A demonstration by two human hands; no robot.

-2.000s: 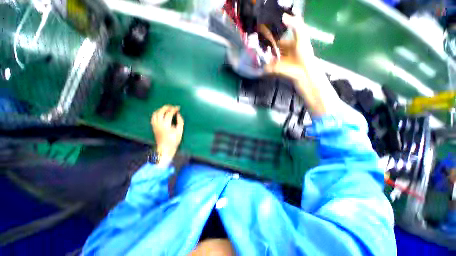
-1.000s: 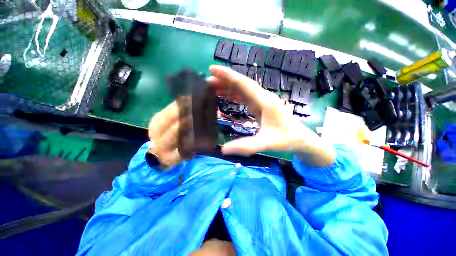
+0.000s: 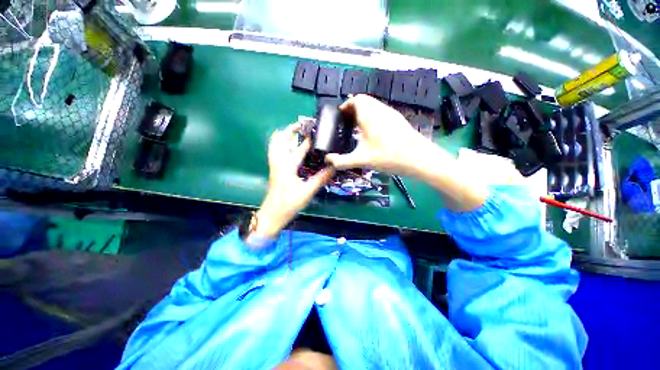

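Note:
My left hand (image 3: pixel 288 165) and my right hand (image 3: pixel 380 137) together hold a dark block-like device (image 3: pixel 329 130) above the green bench mat, near the front edge. Its upper face is smooth and black, and small light and reddish parts show at its sides. My fingers hide much of it. Below my hands a tangle of wires and small parts (image 3: pixel 354 183) lies at the bench edge, partly covered. Dark tweezers (image 3: pixel 404 191) lie to the right of it.
Flat black housings (image 3: pixel 354 82) stand in rows at the back. Chunkier black blocks (image 3: pixel 157 121) lie at left by the wire mesh (image 3: pixel 54 130). At right are piled black parts (image 3: pixel 519 126), a red-handled brush (image 3: pixel 577 209) and a yellow tube (image 3: pixel 593 79).
The dark device has moved slightly right and up and is turned. My right hand, apart from it with spread fingers a second ago, now touches it. Two seconds ago my right hand was reaching to the back.

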